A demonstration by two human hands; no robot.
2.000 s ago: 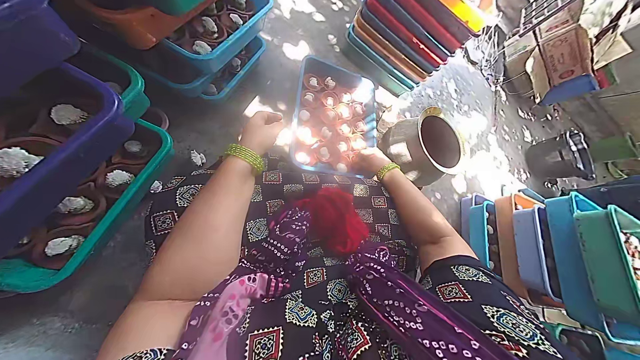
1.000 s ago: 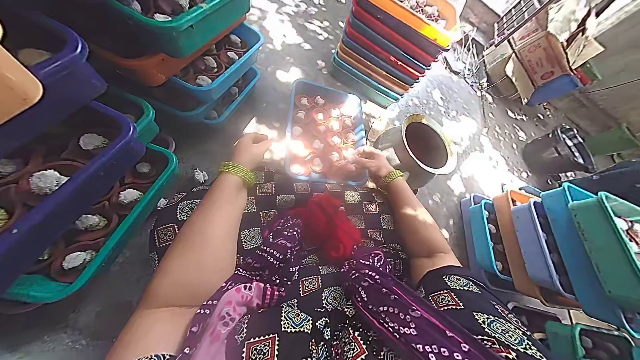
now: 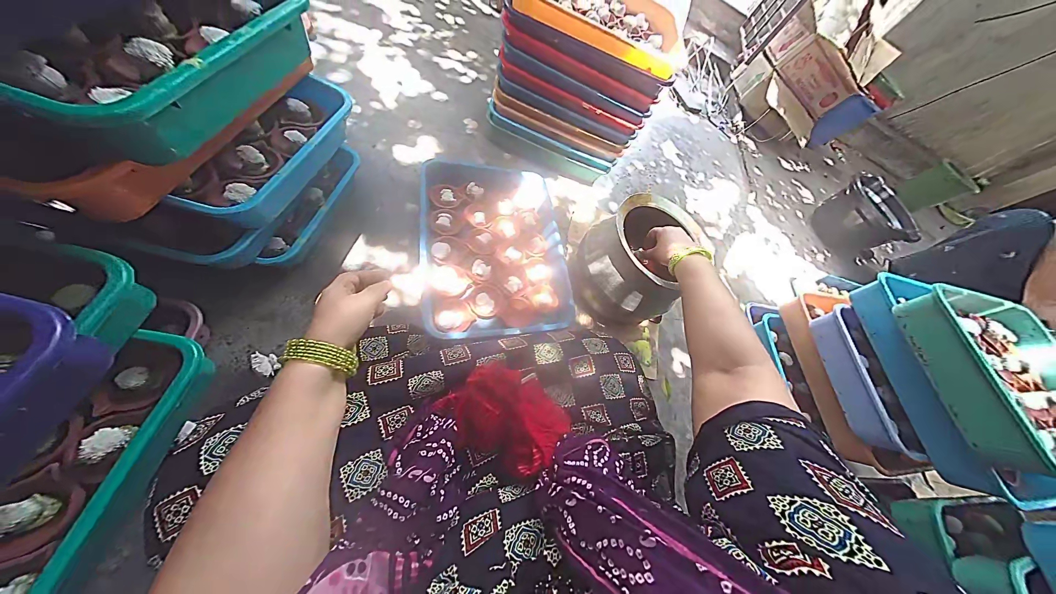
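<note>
A shallow blue plastic tray (image 3: 497,332) lies in front of my lap, holding rows of small reddish clay cups with white tufts in them, partly washed out by sunlight. Just left of the tray, my left hand (image 3: 351,305) is raised with its fingers loosely curled and nothing visible in it. To the right of the tray stands a round metal pot (image 3: 615,272) with a wide mouth. My right hand (image 3: 667,250) reaches into the pot's mouth; its fingertips are partly hidden, so what they touch cannot be told.
Stacked plastic trays (image 3: 239,107) with cups and white tufts rise at the left. Another tray stack (image 3: 569,91) stands beyond the blue tray, and more tubs (image 3: 874,379) stand at the right. A black bucket (image 3: 862,214) and cardboard boxes (image 3: 813,78) are at the far right.
My right hand has left the blue tray's right edge and moved right into the metal pot. My left hand now sits a little away from the tray.
</note>
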